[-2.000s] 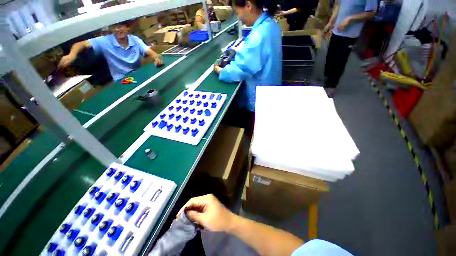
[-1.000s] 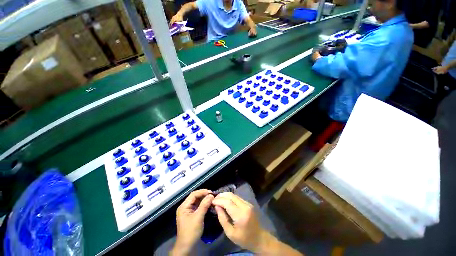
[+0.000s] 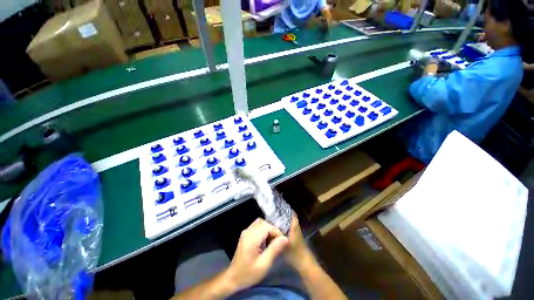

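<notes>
My right hand [image 3: 270,202] wears a grey-and-white knit glove [image 3: 281,212]. Its gloved fingers stretch over the near edge of the left foam tray [image 3: 202,218], apart, with nothing seen in them. My bare left hand [image 3: 257,249] grips the glove's cuff at my right wrist. The tray holds rows of blue-sleeved motors [image 3: 186,184] with dark round ends. Bare silver motors [image 3: 167,214] lie in its near slots; my gloved fingers partly cover that row.
A clear bag of blue sleeves [image 3: 55,217] lies left of the tray. A second tray [image 3: 329,142] stands to the right, with a small silver cylinder [image 3: 276,126] between. Dark housings [image 3: 329,65] sit on the belt. White sheets [image 3: 468,217] lie on a carton. A person in blue [image 3: 468,99] works at right.
The glove is now on my right hand, which has moved forward to the tray's near edge. My left hand has moved to its cuff. The view has shifted left, showing more of the bag.
</notes>
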